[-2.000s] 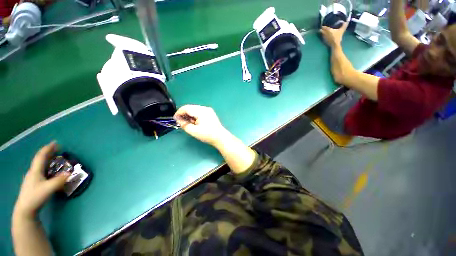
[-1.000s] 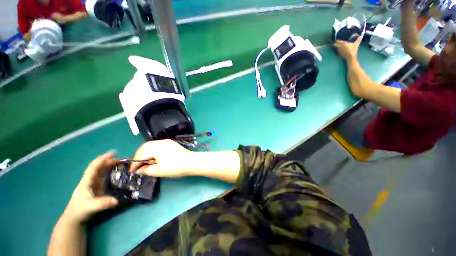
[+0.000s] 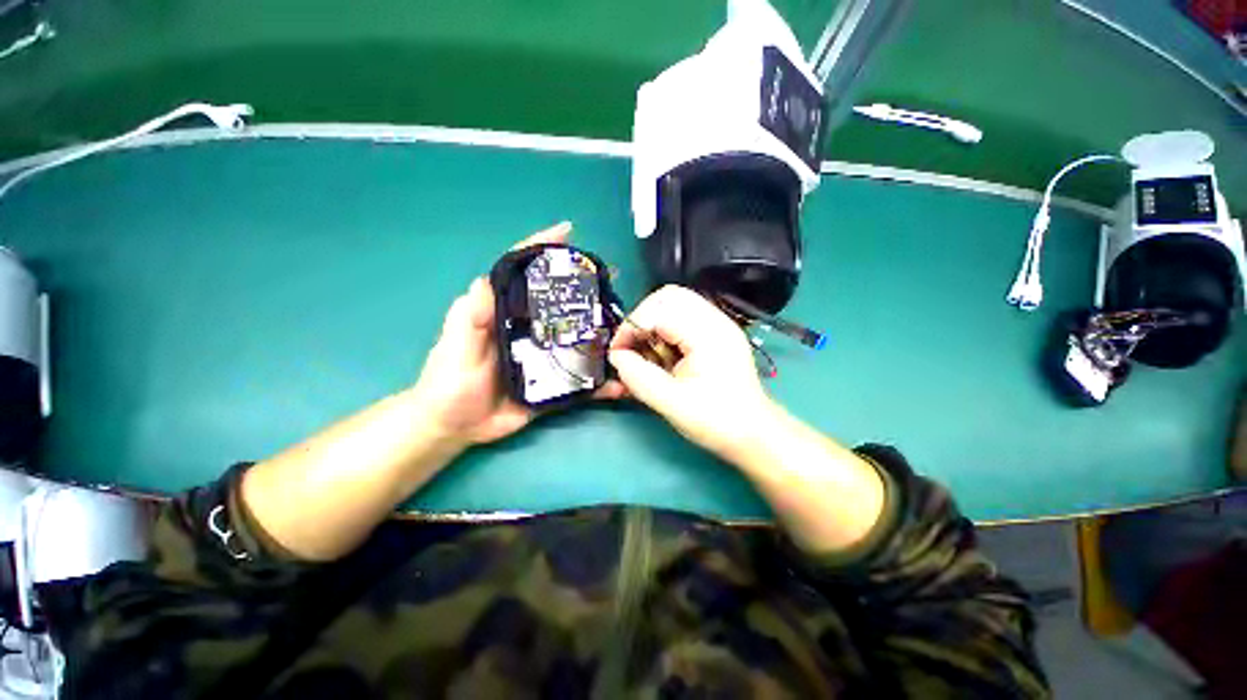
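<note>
My left hand holds the black oval camera module from its left side and below, open back up. The circuit board and a pale plate show inside it. My right hand is at the module's right edge, with thumb and fingertips pinched on thin wire leads. The exact plug is too small to tell. The white camera housing stands behind my right hand, its black ball shell facing me. More leads with a blue end come out under it.
Another white housing with a wired module is at the right. A white housing is cut off at the left edge. White tail cables lie along the dark green belt. A metal post stands behind the housing.
My left hand has lifted the module from the bench and brought it nearer the housing. My right hand has moved with leads to the module's right edge. The view has turned left.
</note>
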